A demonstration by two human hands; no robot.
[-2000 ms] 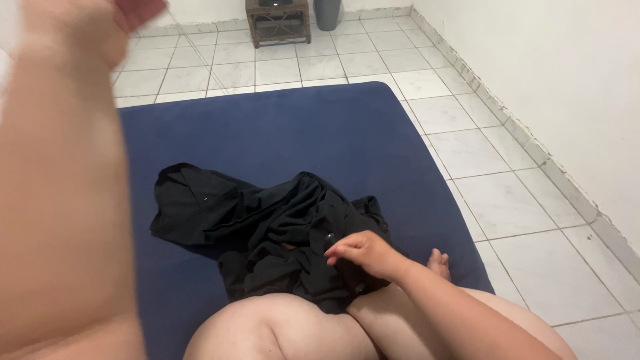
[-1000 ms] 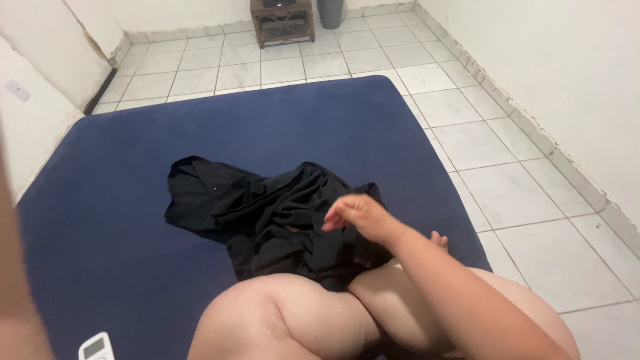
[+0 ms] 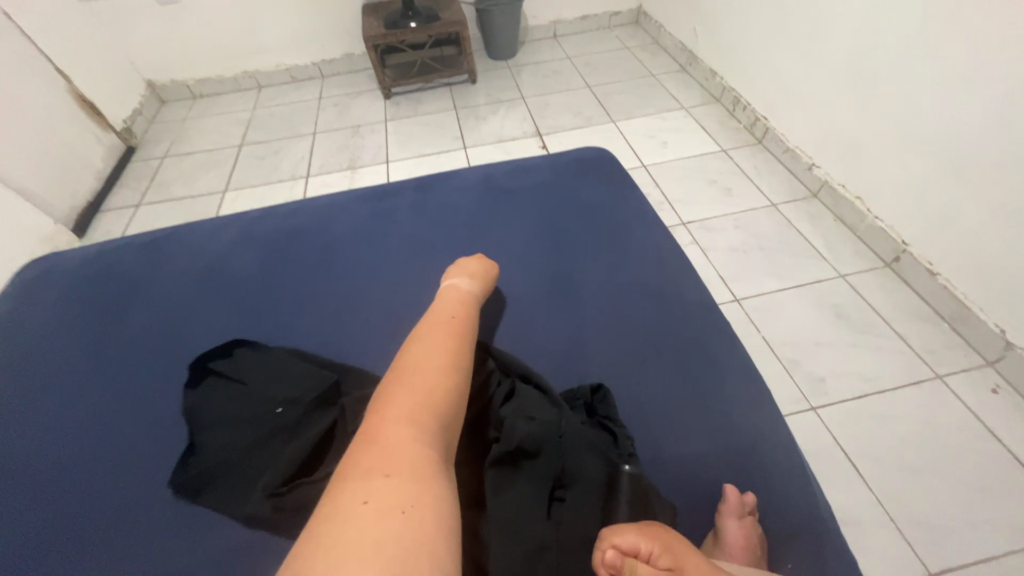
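A black cloth garment (image 3: 264, 432) lies crumpled on a bed with a dark blue sheet (image 3: 360, 248). My left arm reaches across the garment, and my left hand (image 3: 470, 274) is curled beyond its far edge, seen from the back. Beside that hand is a dark patch that may be shadow or cloth. My right hand (image 3: 648, 548) is curled at the bottom, by the near right part of the garment. Whether either hand holds anything cannot be told. Near the right hand, a small shine shows on something dark amid the cloth.
My bare foot (image 3: 738, 524) rests on the bed, right of my right hand. Beyond the bed are white floor tiles (image 3: 744, 184), a brown low stand (image 3: 420, 48) with a black object on it, and a grey bin (image 3: 500, 28). White walls flank the room.
My left arm, raised at the left two seconds ago, now stretches over the garment. My right hand has moved lower toward my lap. A white handheld device seen earlier is out of view.
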